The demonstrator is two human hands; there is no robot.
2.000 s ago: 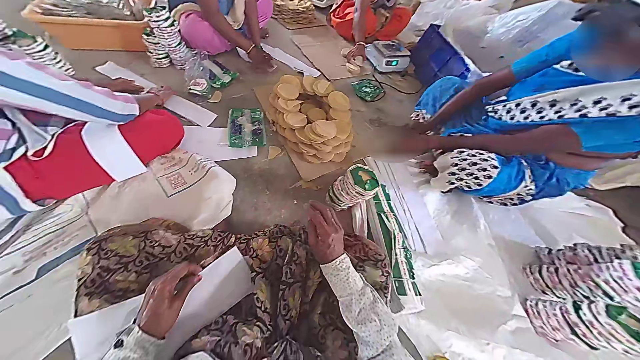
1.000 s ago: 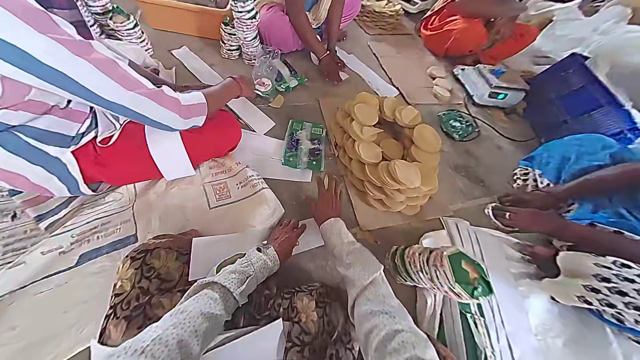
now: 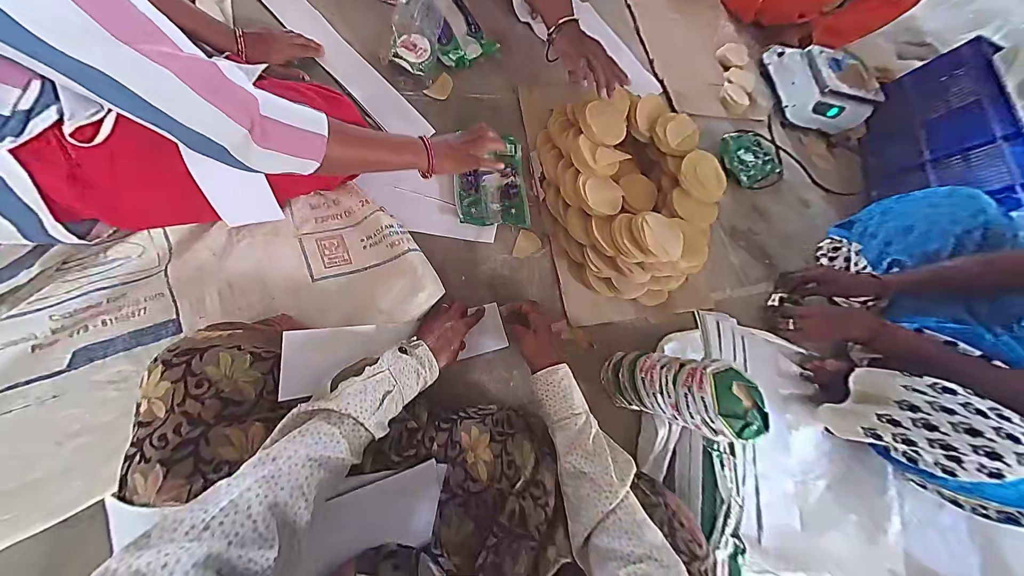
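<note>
My left hand rests on the right part of a white paper strip, fingers spread over it; whether it grips the strip is unclear. Just beyond the strip's right end is my right hand, on the floor beside the cardboard sheet, its fingers partly bent and nothing plainly in them. Up and to the right of it, thin round tan discs lie in a ring of overlapping stacks on the cardboard. A broken disc piece lies on the floor. Another white sheet rests on my patterned cloth lap.
A person at left reaches over green printed packets. Another person's hand is above the discs; a third person sits at right. Nearby are a row of green-and-white packs, a weighing scale, a blue crate and a printed sack.
My hands were apart over my lap two seconds ago and have since come forward to the floor. The neighbour's hand at left now reaches over the green packets. The view has shifted closer to the discs.
</note>
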